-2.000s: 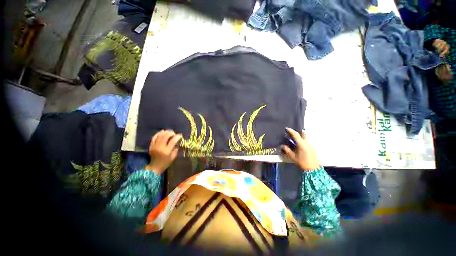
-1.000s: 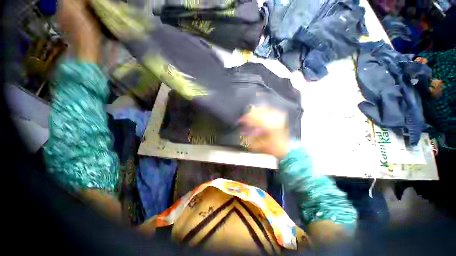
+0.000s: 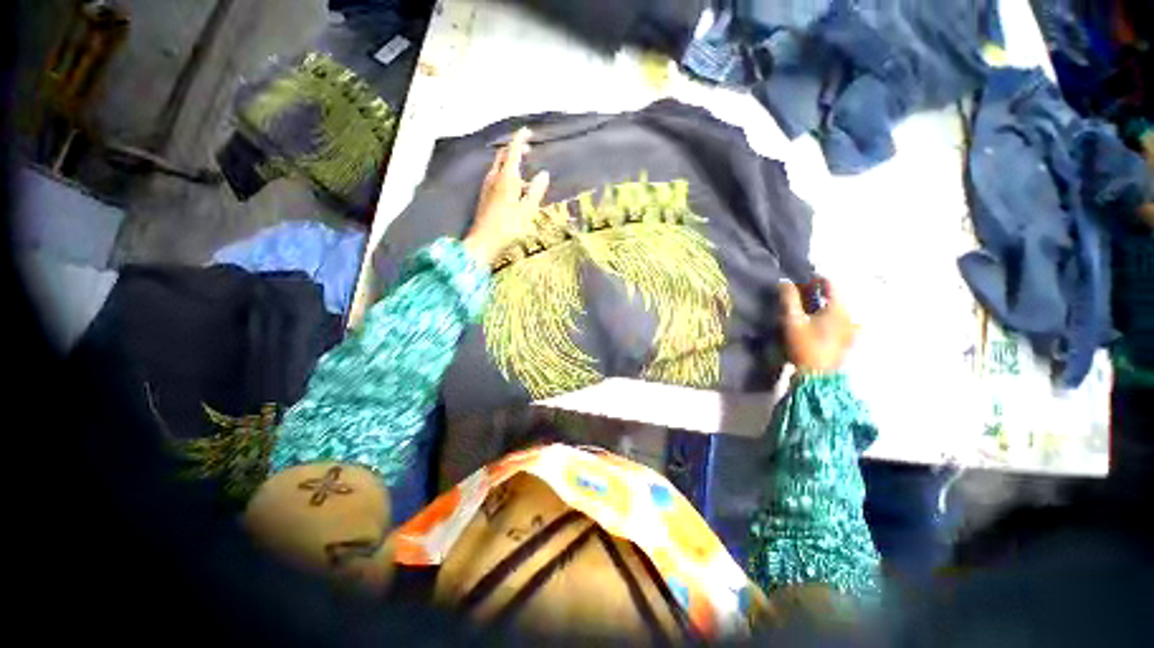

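A black denim garment (image 3: 608, 304) lies spread on the white-covered table in front of me, its back up. Its back design (image 3: 608, 272) shows yellow-green lettering above two drooping wing shapes. My left hand (image 3: 506, 203) lies on the upper left of the garment, fingers apart and pointing away from me. My right hand (image 3: 816, 327) is at the garment's right edge. A small dark tool (image 3: 816, 298) shows at its fingers, likely thread snips; its tips are not clear.
Blue denim garments (image 3: 848, 82) lie at the far side and another (image 3: 1044, 215) at the right. Black garments hang or lie at left (image 3: 209, 329) and far left (image 3: 316, 127), near a light blue pile (image 3: 297, 260). Another person's arm is cut off at the right edge.
The garment was folded, then swung up at left; now it lies spread with the full back design showing. My left hand came down from the upper left; my right hand moved right.
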